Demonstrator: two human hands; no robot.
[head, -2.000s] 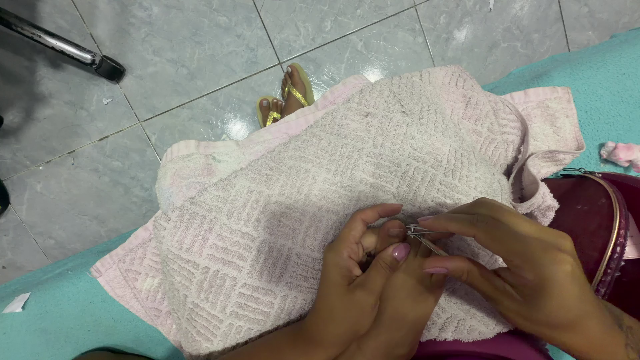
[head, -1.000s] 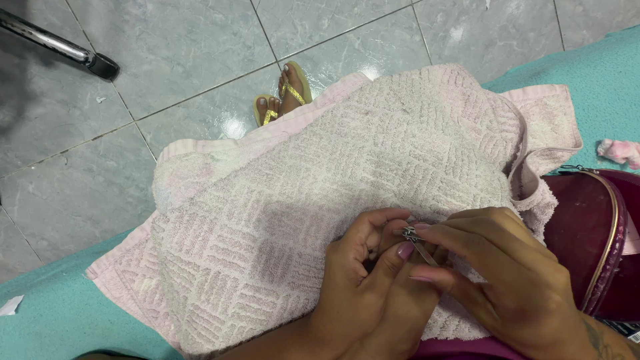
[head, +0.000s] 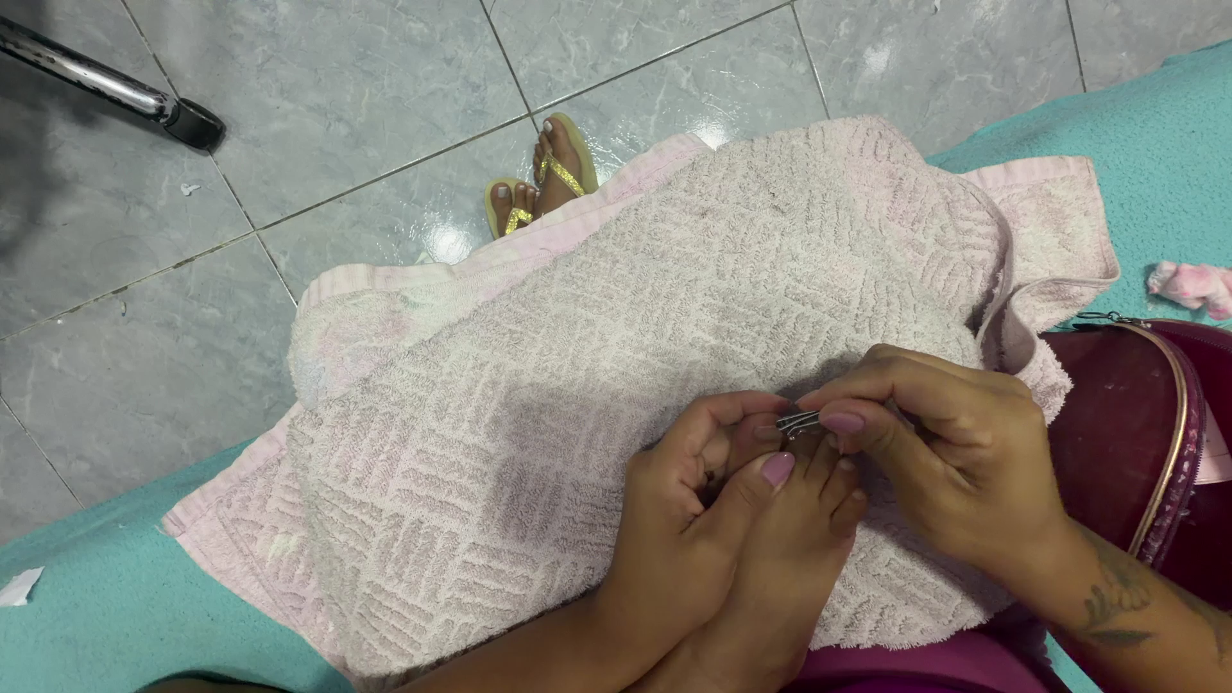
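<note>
A bare foot (head: 784, 563) rests on a pale pink terry towel (head: 539, 375) in the lower middle. My left hand (head: 688, 496) grips the foot around its big toe (head: 756, 438), with the thumb across the base of the toes and the fingers at the toe's far side. At the big toenail's edge are the tips of a small metal tool (head: 799, 422), perhaps a nail clipper or nipper. My right hand (head: 934, 452) pinches this tool between thumb and fingers. Most of the tool is hidden inside the right hand.
A dark red zipped case (head: 1107, 423) stands at the right, beside a crumpled pink-white wad (head: 1189, 287) on the turquoise cover (head: 1145, 135). A white scrap (head: 19, 587) lies at left. Beyond the towel are sandalled feet (head: 558, 168) and a metal furniture leg (head: 96, 77) on floor tiles.
The right hand has turned, and less of the tool shows below its fingers than before. The left hand stays around the foot at the big toe.
</note>
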